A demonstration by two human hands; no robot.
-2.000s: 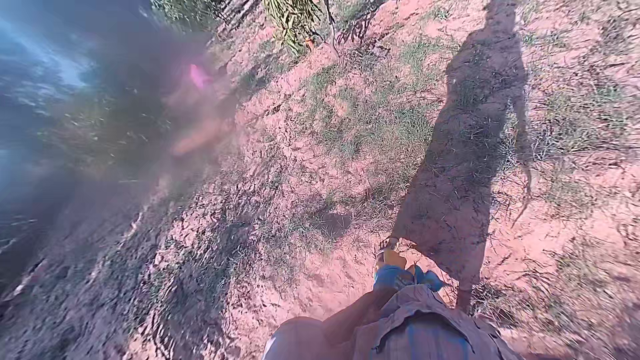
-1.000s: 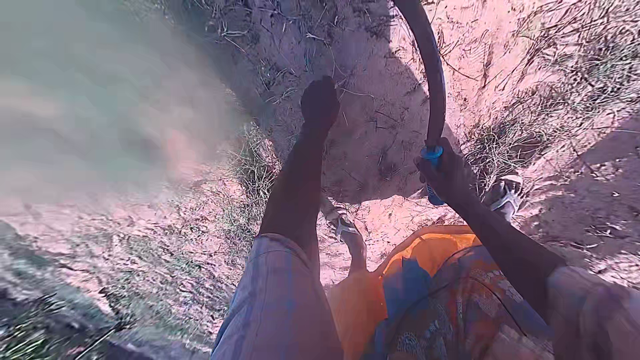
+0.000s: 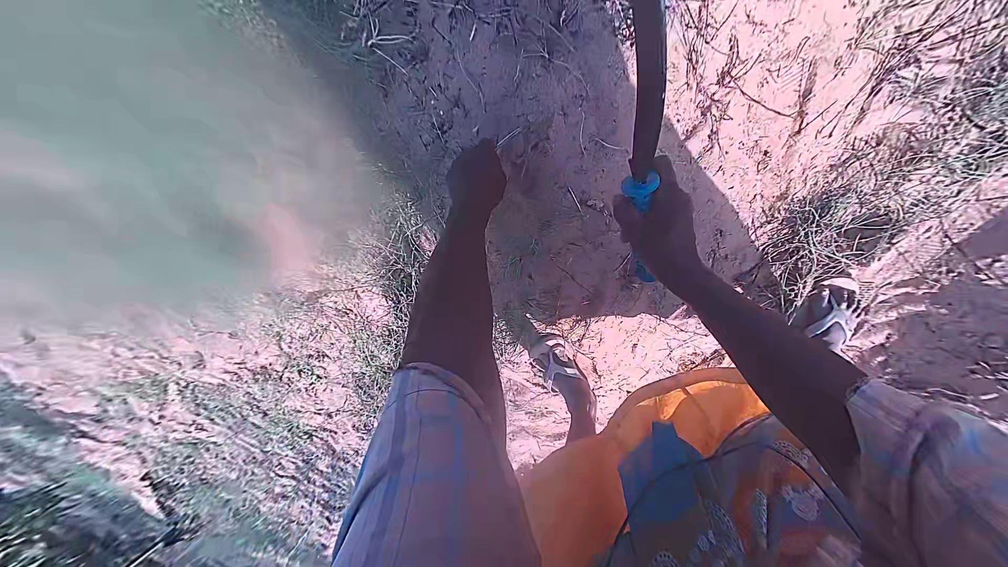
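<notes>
My right hand (image 3: 660, 224) is closed around the blue handle (image 3: 641, 189) of a long tool with a dark, slightly curved blade (image 3: 650, 79). The blade points away from me and runs past the top edge of the view. To its left, my left hand (image 3: 476, 177) is closed low over the shaded soil. A thin pale stem or twig (image 3: 509, 137) shows at its fingertips; whether the hand grips it cannot be told.
Sandy ground (image 3: 622, 346) carries dry grass tufts (image 3: 835, 213) at right. My sandalled feet (image 3: 557, 358) stand apart below my hands. An orange and blue patterned cloth (image 3: 583, 480) hangs at my waist. A large blur covers the upper left.
Two seconds ago the view showed more distant ground and a long shadow; it has swung down. Since one second ago, both hands stay low and apart, with the blue handle still in my right hand.
</notes>
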